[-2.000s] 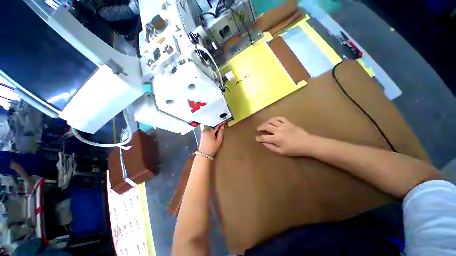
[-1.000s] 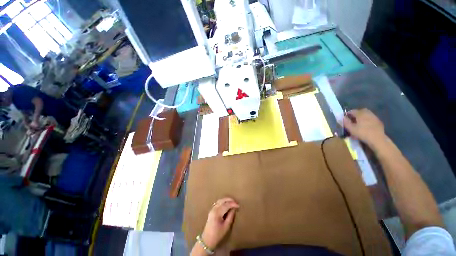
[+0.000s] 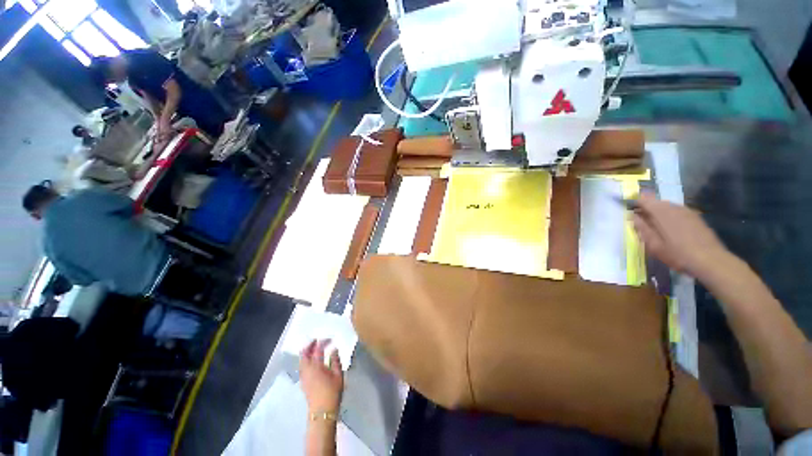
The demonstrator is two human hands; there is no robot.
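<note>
The large brown panel (image 3: 552, 334) lies across the table's front, its near edge hanging toward my body. The yellow template (image 3: 499, 214) lies behind it under the white sewing head (image 3: 556, 98), with a brown strip (image 3: 564, 227) along its right side. My right hand (image 3: 668, 233) is above the template's right side, closed on a small dark tool, likely the snips (image 3: 629, 204), mostly hidden by the fingers. My left hand (image 3: 321, 372) is off the panel's left side, over a pale sheet (image 3: 313, 328), slightly blurred, fingers a little apart, with nothing visible held.
A tied brown strip bundle (image 3: 363, 165) sits at the back left on printed paper sheets (image 3: 312, 236). A loose reddish-brown strip (image 3: 361, 240) lies beside them. Brown folded material (image 3: 614, 151) lies behind the template. Two people (image 3: 102, 236) and blue bins (image 3: 218, 209) are at the far left.
My left hand has moved left off the panel to the pale sheet. My right hand has lifted the tool from the table's right side. The panel's left part has shifted and curved. The view has turned left.
</note>
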